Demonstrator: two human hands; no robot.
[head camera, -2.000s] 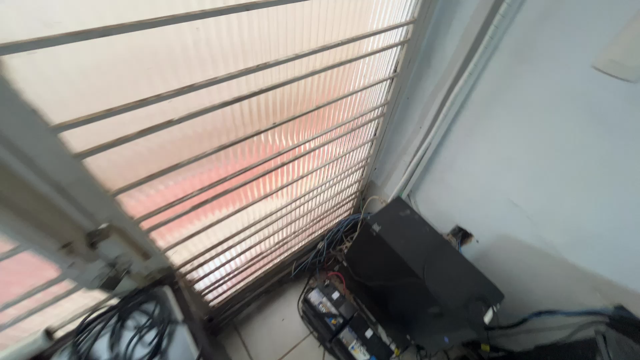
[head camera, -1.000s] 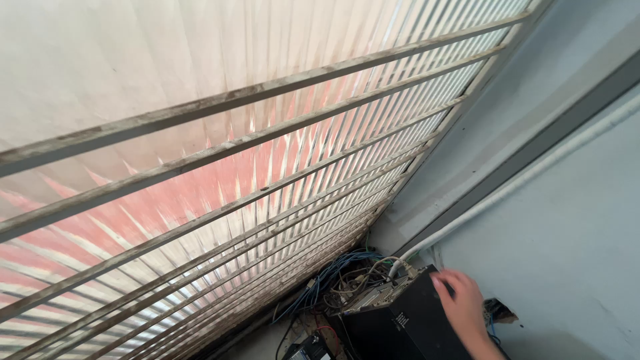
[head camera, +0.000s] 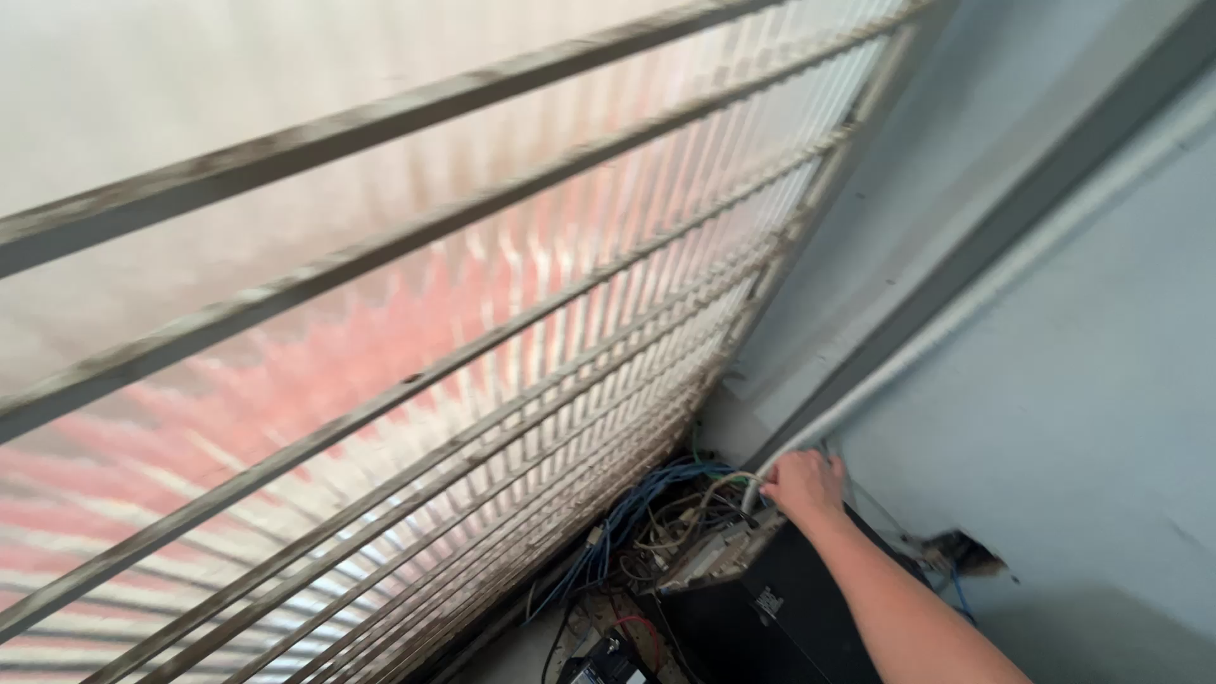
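Note:
My right hand (head camera: 806, 486) reaches in from the lower right over a black computer tower case (head camera: 807, 608). Its fingertips are at a pale cable (head camera: 727, 480) beside the foot of a white pipe (head camera: 855, 394); whether they grip the cable cannot be made out. Behind the case's connector side (head camera: 714, 556) lies a tangle of blue cables (head camera: 646, 489) and pale cables, some with plugs. My left hand is not in view.
A window with ribbed glass and metal bars (head camera: 532, 332) fills the left and middle. The wall (head camera: 1073, 408) on the right has a broken hole (head camera: 964, 553) with a blue cable. A black battery-like unit (head camera: 608, 663) sits at the bottom.
My right hand came into view over the black case, then moved from its top edge to the cables by the pipe. The view has moved closer to the corner.

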